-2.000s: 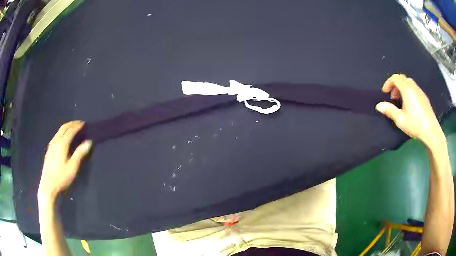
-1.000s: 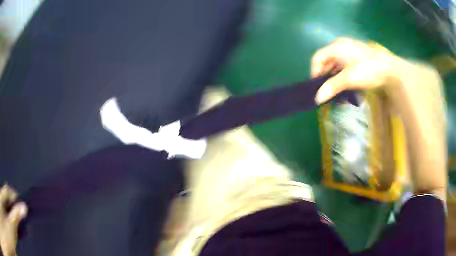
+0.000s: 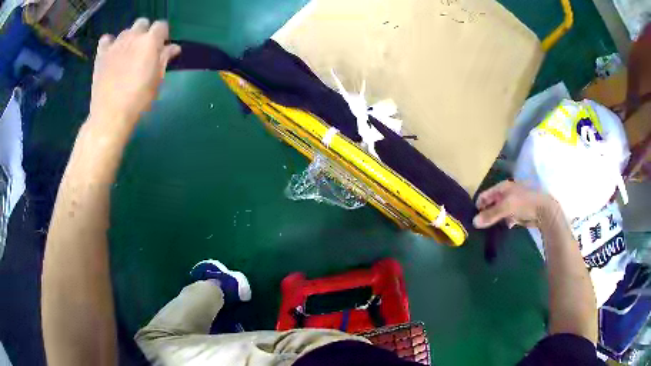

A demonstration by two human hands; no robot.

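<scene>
A long dark fabric strip (image 3: 421,163) lies along the near edge of the brown board (image 3: 421,64) on the yellow trolley (image 3: 350,154). White ties (image 3: 370,118) are on the strip near its middle. My left hand (image 3: 132,64) grips the strip's left end, held out past the trolley's left corner. My right hand (image 3: 515,205) pinches the strip near the board's right corner, and a short dark end hangs below it. Darker cloth also lies under or beside the strip at the left; I cannot tell if it is a separate piece.
Clear plastic (image 3: 325,184) hangs from the trolley's near side. A red stool (image 3: 346,293) stands on the green floor by my shoe (image 3: 221,277). White bags (image 3: 571,157) with printing are at the right. Boxes and blue items are at the upper left.
The view has turned from the dark pressing table to the trolley. Both hands have carried the strip with its white tie off the table and stretch it along the board's near edge.
</scene>
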